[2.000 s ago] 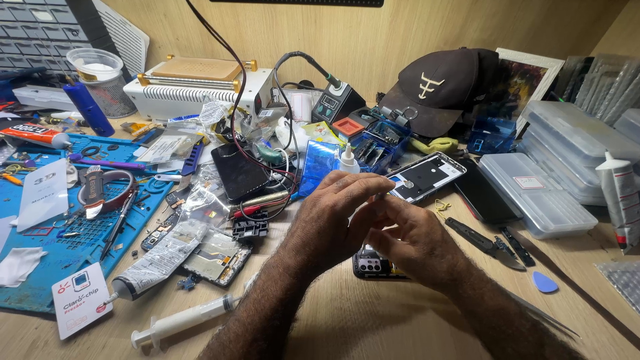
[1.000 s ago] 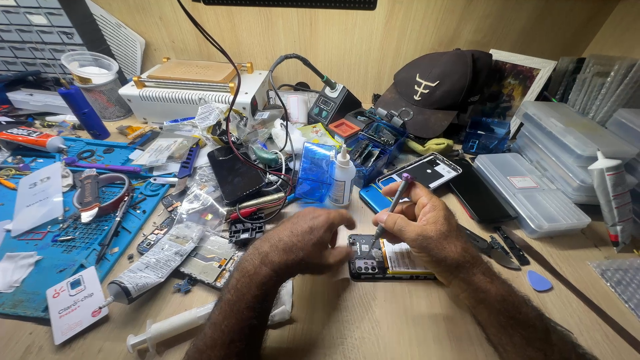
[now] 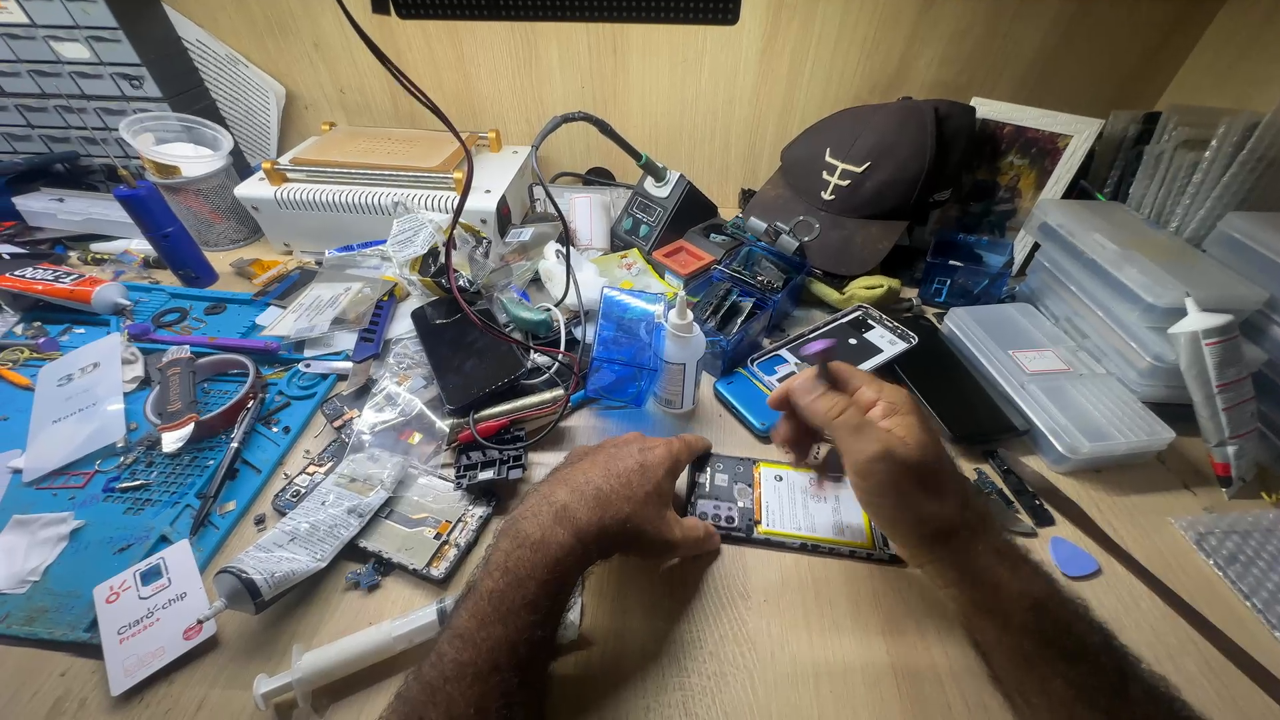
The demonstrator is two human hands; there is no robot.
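An opened smartphone [image 3: 735, 515] lies flat on the wooden bench, its camera module at the left end and its battery [image 3: 812, 503] with a white label to the right. My left hand [image 3: 625, 495] rests at the phone's left end, thumb and fingers spread around its edge. Over the battery's right side, my right hand [image 3: 865, 430] holds a screwdriver [image 3: 822, 362] with a purple cap; its lower part is blurred and its tip cannot be made out. Just behind the phone stand a white dropper bottle [image 3: 679, 360] and a blue phone part [image 3: 745, 402].
Left lie a glue tube [image 3: 305, 530], a syringe [image 3: 360, 645], a disassembled phone [image 3: 430, 520] and a blue repair mat [image 3: 150, 500]. Clear plastic boxes [image 3: 1060, 390], a blue pick [image 3: 1074, 557] and a dark strip [image 3: 1170, 610] are on the right. A cap [image 3: 850, 180] sits behind.
Two seconds ago both hands were together above the phone. One second ago the screwdriver was down at the camera end; my right hand has since moved right and my left hand has settled at the phone's left edge.
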